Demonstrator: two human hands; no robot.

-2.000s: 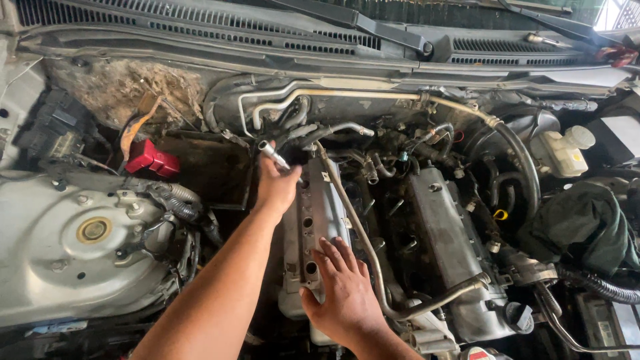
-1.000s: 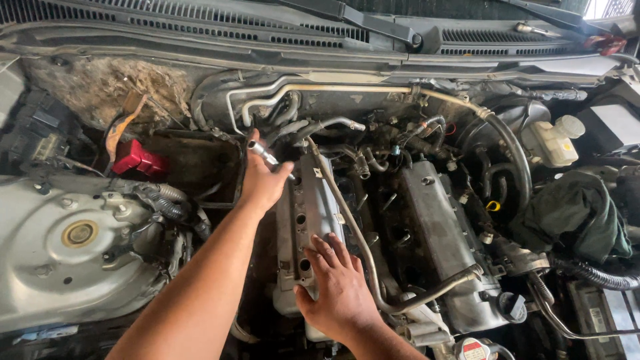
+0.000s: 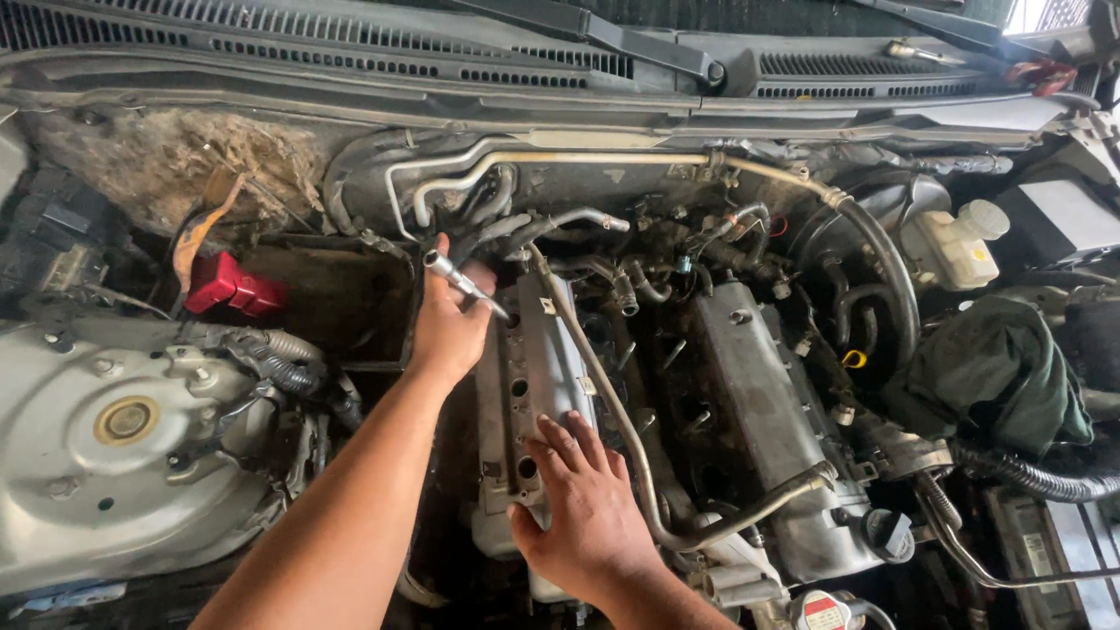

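My left hand (image 3: 452, 319) holds a chrome socket extension bar (image 3: 468, 287) near the rear of the left valve cover (image 3: 551, 350). The bar's socket end points up and left; its lower end lies by the rearmost hole of the cover. My right hand (image 3: 582, 499) rests palm down with spread fingers on the front part of the same cover, beside a round hole. A thin metal pipe (image 3: 612, 407) runs along the cover's right side, close to the right hand.
The second valve cover (image 3: 761, 420) has an oil filler cap (image 3: 887, 534). A dark cloth (image 3: 997, 376) lies at the right near the brake fluid reservoir (image 3: 954, 245). A red plastic cover (image 3: 232, 284) and the strut tower (image 3: 114, 455) are at the left. Metal pipes (image 3: 595, 158) cross the firewall.
The extension bar has tilted, its lower end now down toward the rear of the valve cover. The right hand stays on the cover.
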